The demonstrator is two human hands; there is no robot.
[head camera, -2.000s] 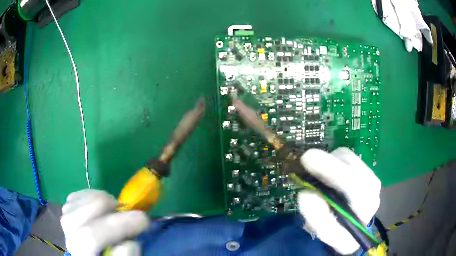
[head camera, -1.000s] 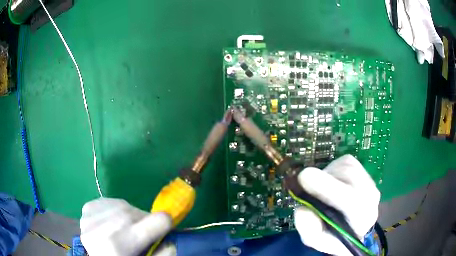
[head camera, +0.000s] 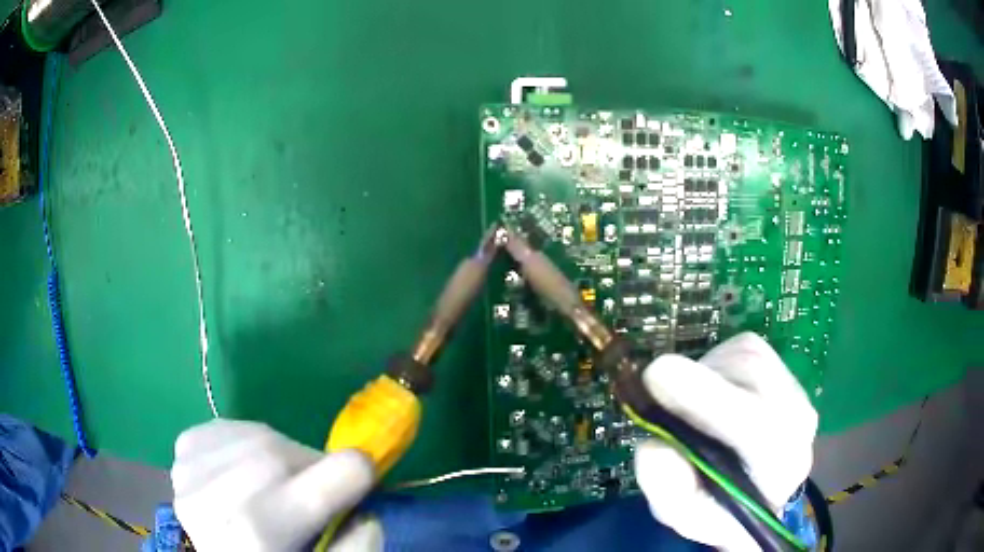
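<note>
The green circuit board (head camera: 755, 259) lies on the green mat in front of me, its small white-green connector at the top left corner. My left hand (head camera: 264, 485), in a white glove, holds the left soldering iron (head camera: 376, 423) by its yellow grip. My right hand (head camera: 734, 431), gloved in white, holds the dark-handled right soldering iron (head camera: 591, 323). The two tips meet or nearly meet at a silver part near the board's left edge; exact contact is too small to tell. White solder wire (head camera: 186, 216) runs from the spool to my left hand, and its free end lies over the board's lower left.
The solder spool (head camera: 54, 22) stands at the top left, with a dark iron stand (head camera: 13, 151) at the left edge. A blue coiled cord (head camera: 56, 313) runs down the left. At the right are crumpled white gloves or cloth (head camera: 896, 65) and another dark stand (head camera: 950, 248).
From two seconds ago, my left iron has moved right and onto the board, and the two tips have come together. The board sits lower and further right in view. Little differs over the last second.
</note>
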